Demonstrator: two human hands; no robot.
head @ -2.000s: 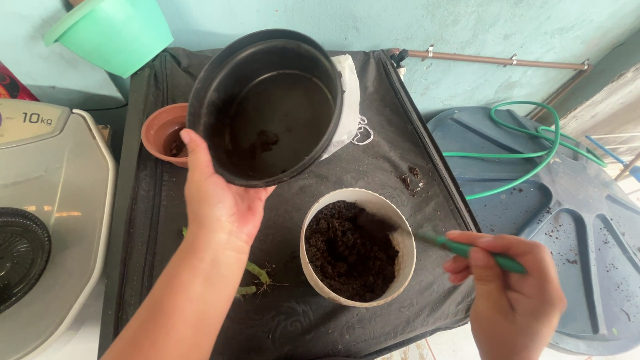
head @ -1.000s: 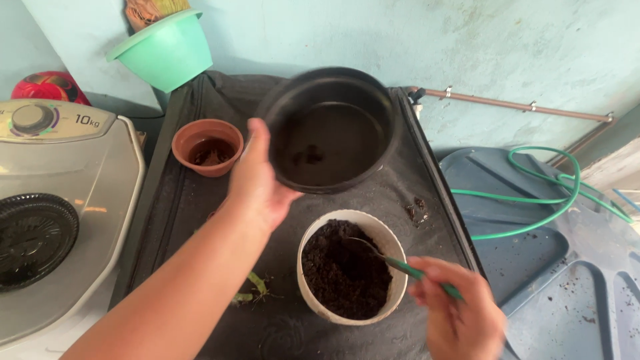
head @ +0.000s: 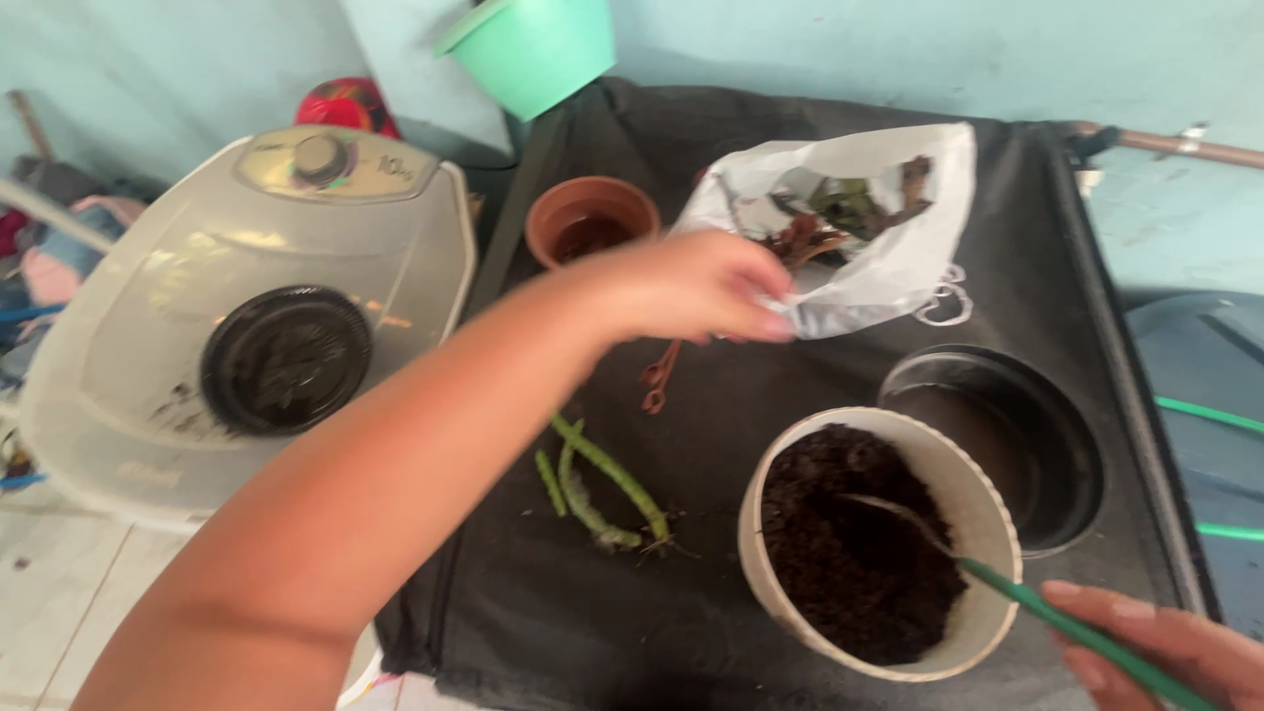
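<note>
My left hand [head: 726,291] is at the near edge of a white plastic bag [head: 879,286] holding dry leaves and plant scraps; blur hides whether its fingers grip the bag. In my right hand [head: 1145,632], at the lower right, is the green handle of a spoon-like tool [head: 1037,602], its metal end in the dark soil [head: 859,563] of a white pot [head: 765,583]. A black plastic bowl [head: 1081,474] stands behind and right of that pot, partly hidden by it. Green succulent stem cuttings [head: 617,479] lie on the black cloth cover, left of the pot.
A terracotta-coloured pot [head: 592,193] stands behind my left forearm, near a mint green planter [head: 538,54]. At left, a washing machine [head: 128,346] carries a black plastic dish [head: 286,360]. A brown pipe [head: 1175,143] runs along the wall; a green hose [head: 1215,415] lies at right.
My left hand has let go of the black bowl, which now stands on the cloth behind the white pot, and has moved to the bag. The view has swung left.
</note>
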